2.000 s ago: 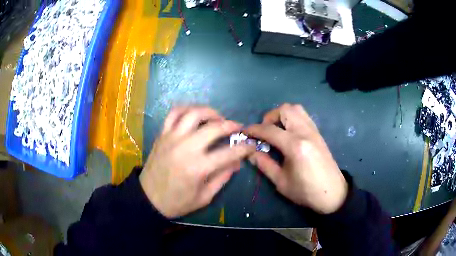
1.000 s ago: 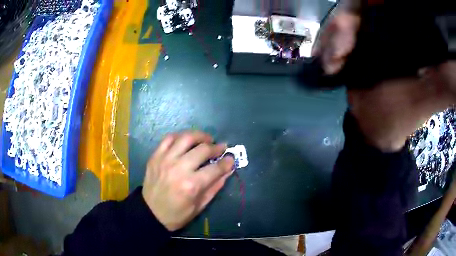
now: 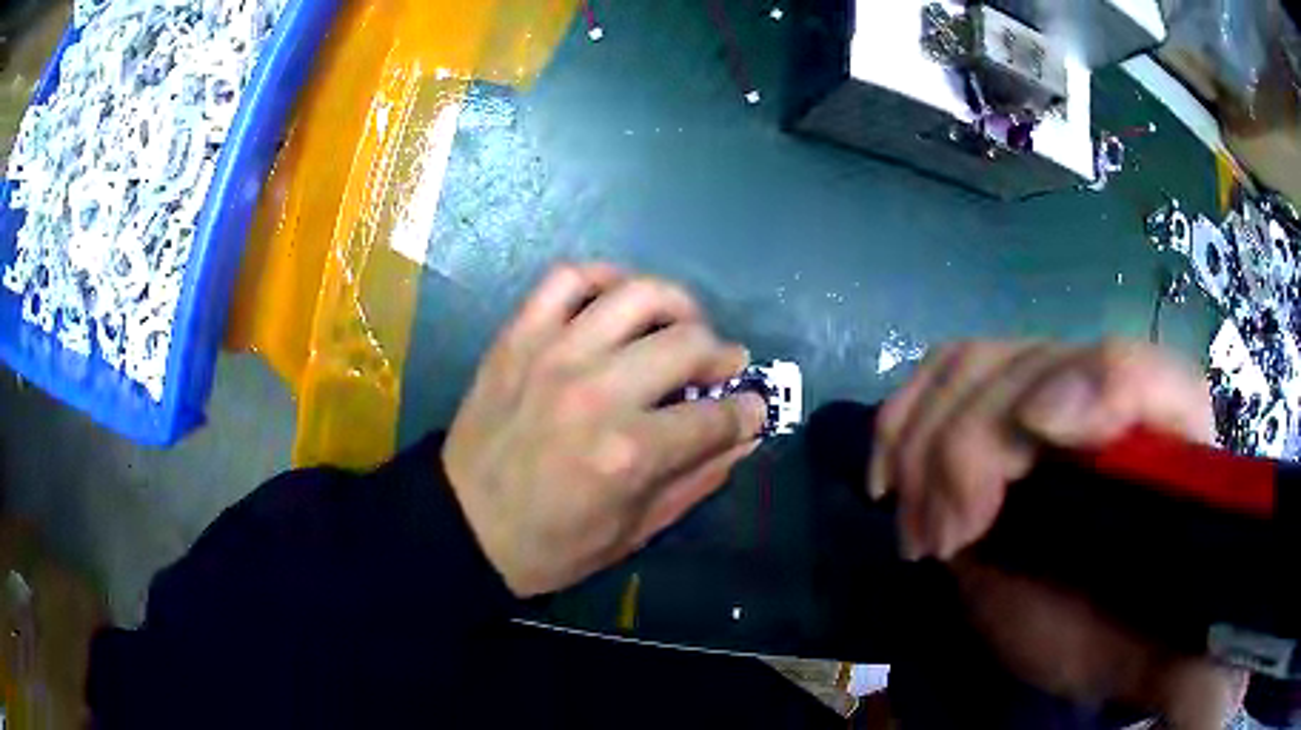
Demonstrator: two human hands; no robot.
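Observation:
My left hand (image 3: pixel 606 428) is on the mat and pinches a small white plastic bracket (image 3: pixel 783 398) between thumb and fingertips. A dark ring-like part shows at the fingertips on the bracket; the fingers hide most of it. A thin dark red wire runs down from it to a tiny white plug (image 3: pixel 736 613). My right hand (image 3: pixel 1027 428), blurred, is closed around a black electric screwdriver (image 3: pixel 1141 528) with a red section. Its dark front end points left, just right of the bracket. Whether it touches the bracket cannot be told.
A blue tray (image 3: pixel 228 214) heaped with white brackets is at the left, beside orange-yellow tape (image 3: pixel 350 328). A white and black screw feeder (image 3: pixel 913 107) stands at the back right. A pile of ring boards (image 3: pixel 1256 328) lies at the right edge. Small plugs with wires lie at the back.
My right hand was at the bracket, then moved to the black tool by the feeder, and is now lower with the screwdriver near the bracket. My left hand has kept hold of the bracket.

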